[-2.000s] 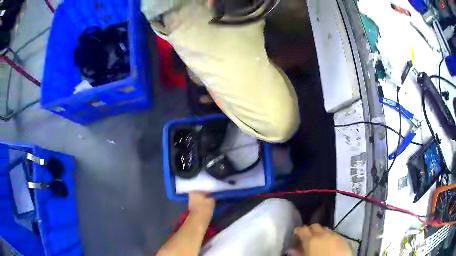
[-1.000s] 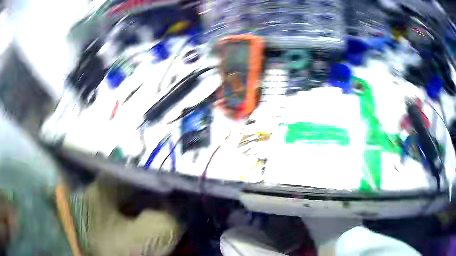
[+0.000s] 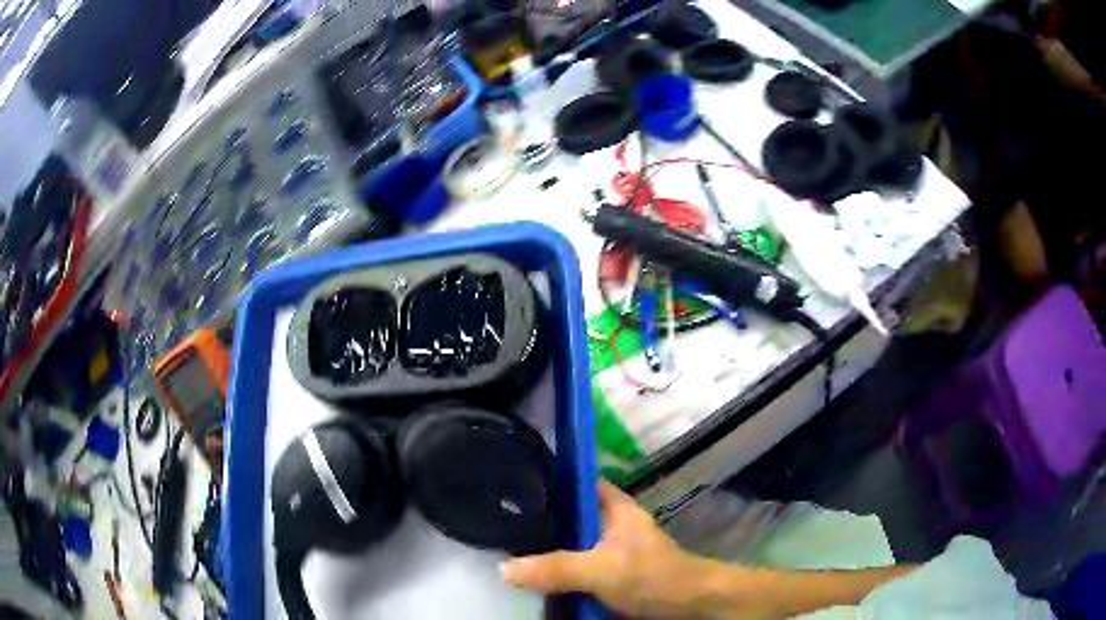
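A blue tray (image 3: 580, 363) with a white lining is in front of me, overlapping the bench in view. In it lies a black oblong twin-lens unit (image 3: 398, 329) with two glossy ovals in a grey surround. Below it lie black over-ear headphones (image 3: 477, 482); a silver strip crosses the left cup. My right hand (image 3: 625, 560) grips the tray's right side, with the thumb over the rim and the fingers hidden beneath or behind. My left hand is out of the picture. The tray's bottom end is cut off.
On the bench are a black electric screwdriver (image 3: 697, 260) with a cable, blue-handled cutters (image 3: 650, 317), loose black ear pads (image 3: 594, 121), a blue tub (image 3: 665, 104) and an orange multimeter (image 3: 194, 383). A purple stool (image 3: 1055, 375) stands at the right, near parts of another person.
The view has swung from the floor across the bench. The tray, low beside my legs two seconds ago, is now up in front of me. My right hand now holds its side; my left hand has left view.
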